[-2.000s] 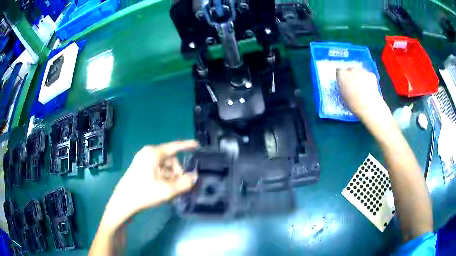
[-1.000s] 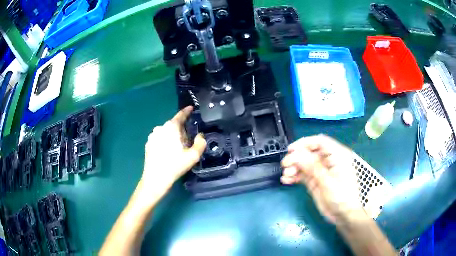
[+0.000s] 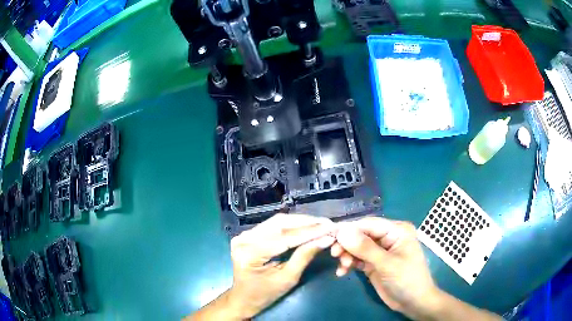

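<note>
A black housing (image 3: 262, 172) lies flat in the black press fixture (image 3: 370, 204), under the hand press (image 3: 251, 56). My left hand (image 3: 276, 260) and my right hand (image 3: 386, 257) are in front of the fixture's near edge, fingertips together. Their thumbs and fingers are pinched; something tiny may be between them, but it is too small to tell. Neither hand touches the housing. The blue tray (image 3: 464, 119) with white contents and small clear pieces is at the right of the press.
A red bin (image 3: 505, 69), a squeeze bottle (image 3: 489, 141) and a small whitish lump (image 3: 523, 136) are at the right. A dot sheet (image 3: 458, 232) lies at the right front. Waiting housings (image 3: 97, 166) stand in rows at the left. A white block (image 3: 56, 91) is at the upper left.
My right hand has come from the blue tray to the front centre. The housing has gone from my left hand into the fixture. My left hand has let it go and met my right hand.
</note>
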